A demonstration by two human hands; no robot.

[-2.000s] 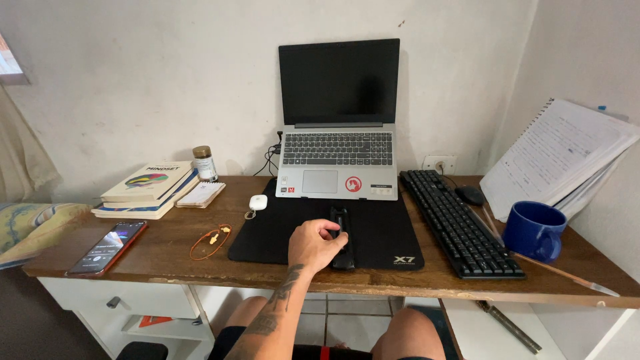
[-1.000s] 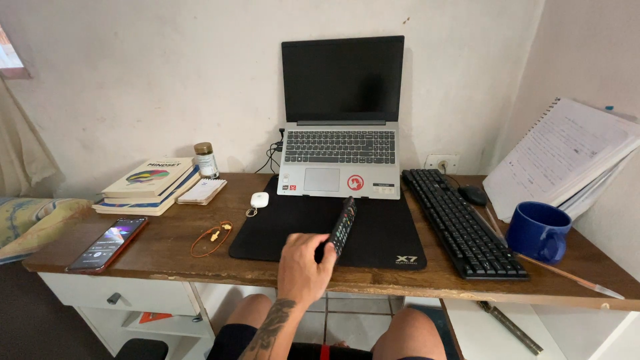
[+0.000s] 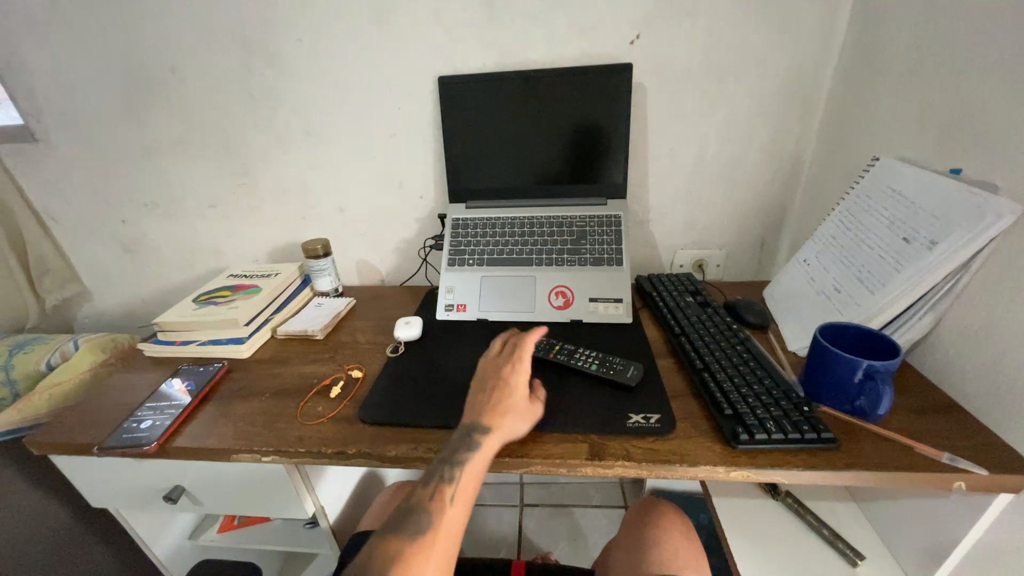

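My left hand (image 3: 508, 384), with a tattooed forearm, is over the middle of a black mouse pad (image 3: 592, 412). A black remote control (image 3: 596, 364) lies slanted on the pad, its buttons facing up. Its left end is at my fingers and partly hidden by them; whether they grip it cannot be told. Just behind is an open silver laptop (image 3: 508, 296) with a dark screen. A white earbud case (image 3: 408, 329) sits at the pad's upper left, beside an orange cord with yellow pieces (image 3: 337, 389). My right hand is not in view.
On the left are a phone (image 3: 164, 406), stacked books (image 3: 232, 300), a small notepad (image 3: 316, 316) and a jar (image 3: 322, 268). A black keyboard (image 3: 732, 360), a mouse (image 3: 748, 313), a blue mug (image 3: 850, 368), a pen (image 3: 896, 436) and a leaning spiral notebook (image 3: 888, 240) occupy the right.
One second ago my left hand held the remote pointing away from me near the pad's front edge. Now the remote lies more crosswise to the right, and my hand is farther forward.
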